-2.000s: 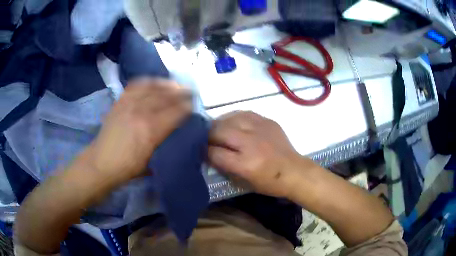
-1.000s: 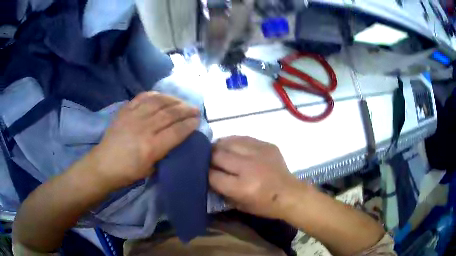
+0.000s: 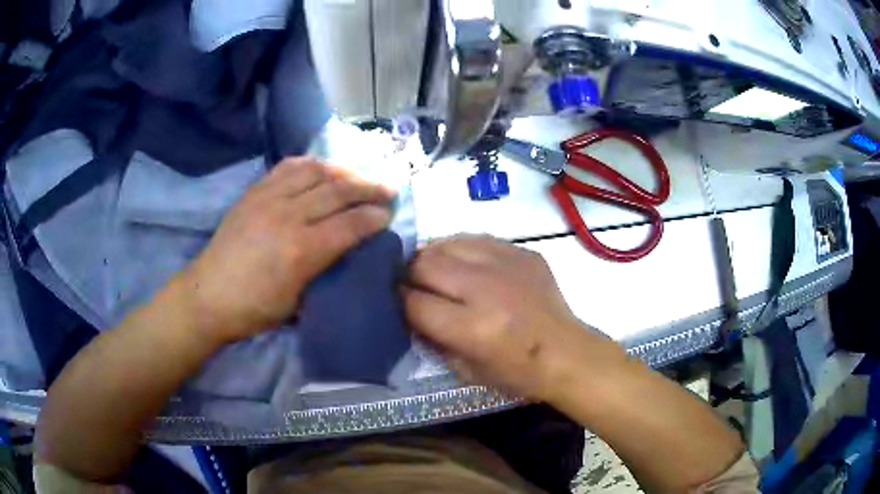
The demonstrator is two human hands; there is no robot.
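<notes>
A dark navy cloth piece [image 3: 353,314] lies on pale grey-blue cloth [image 3: 169,198] at the front of the machine table. My left hand [image 3: 285,246] lies flat over the cloth, fingers together near the brightly lit needle area; whether it grips is hidden. My right hand [image 3: 482,309] pinches the right edge of the navy piece between thumb and fingers. The sewing machine head [image 3: 371,58] stands just beyond my hands. Glare hides the needle and presser foot. Large dark navy cloth [image 3: 193,106] is heaped at the left.
Red-handled scissors [image 3: 618,198] lie right of the needle area, beside blue tension knobs [image 3: 488,184]. A measuring tape [image 3: 328,421] runs along the table's front edge. Dark strips [image 3: 726,280] hang at the right edge. The control panel with its lit screen [image 3: 762,104] is at upper right.
The navy piece has moved up from over my lap, so less of it hangs towards me and the tape shows. The view has shifted; machine and scissors sit lower and further right.
</notes>
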